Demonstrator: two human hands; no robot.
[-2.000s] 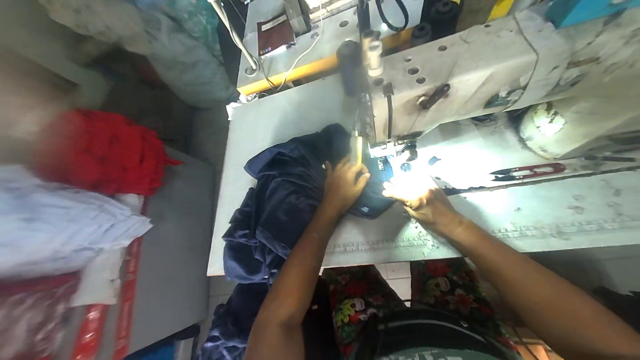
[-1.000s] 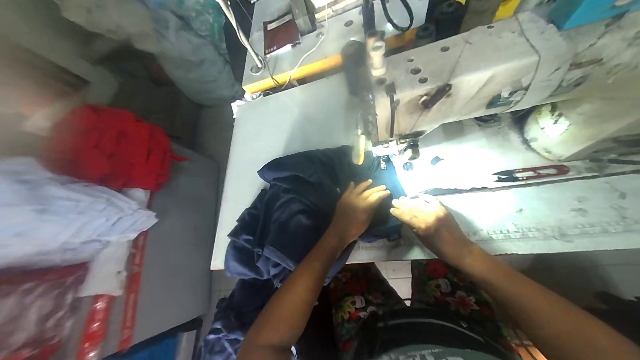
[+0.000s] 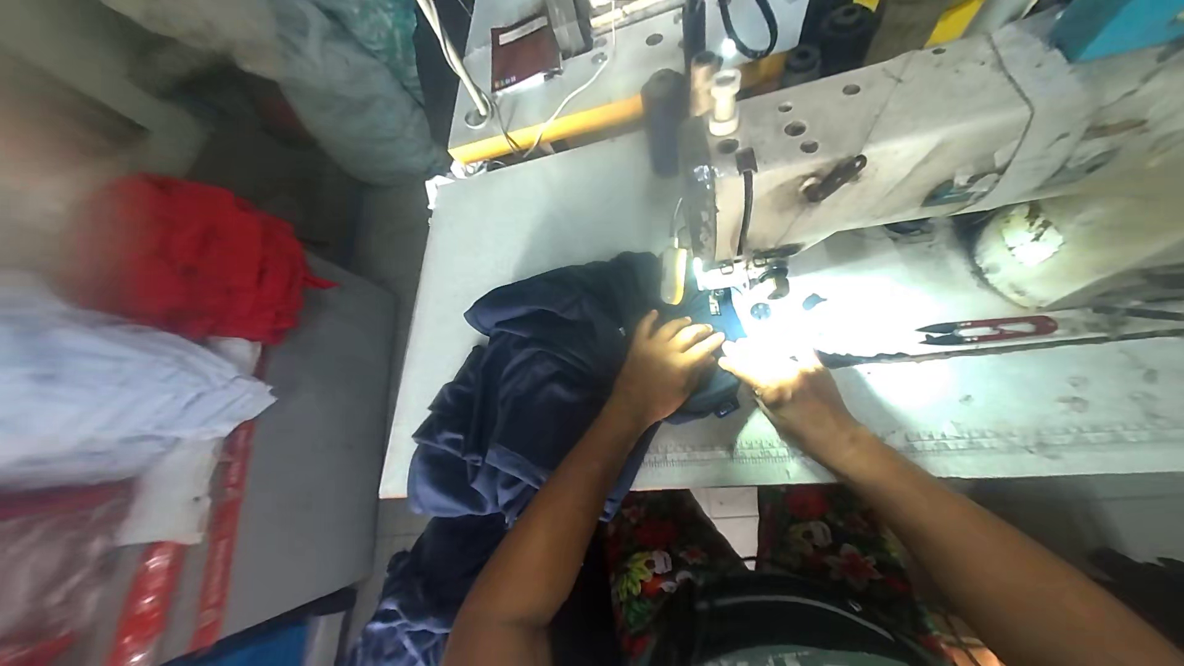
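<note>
Dark navy fabric (image 3: 536, 370) lies bunched on the sewing table, its right edge under the needle area of an industrial sewing machine (image 3: 860, 139). My left hand (image 3: 668, 363) rests on the fabric with fingers spread, just below the presser foot (image 3: 740, 270). Close to its right, my right hand (image 3: 786, 375) is at the fabric's edge, thumb and fingertips near the cloth; glare from the machine's lamp hides its grip. Red-handled thread snips (image 3: 999, 327) lie on the machine bed, right of my right hand.
A red cloth bundle (image 3: 203, 259) and a white cloth (image 3: 111, 370) lie on a grey surface at the left. Thread spools (image 3: 846, 32) stand behind the machine head. A ruler strip (image 3: 971, 439) runs along the table's front. More navy cloth (image 3: 435, 592) hangs below the table edge.
My left hand has come away from beside the needle area, toward me, and now lies flatter on the navy fabric. My right hand stays near the fabric's right edge.
</note>
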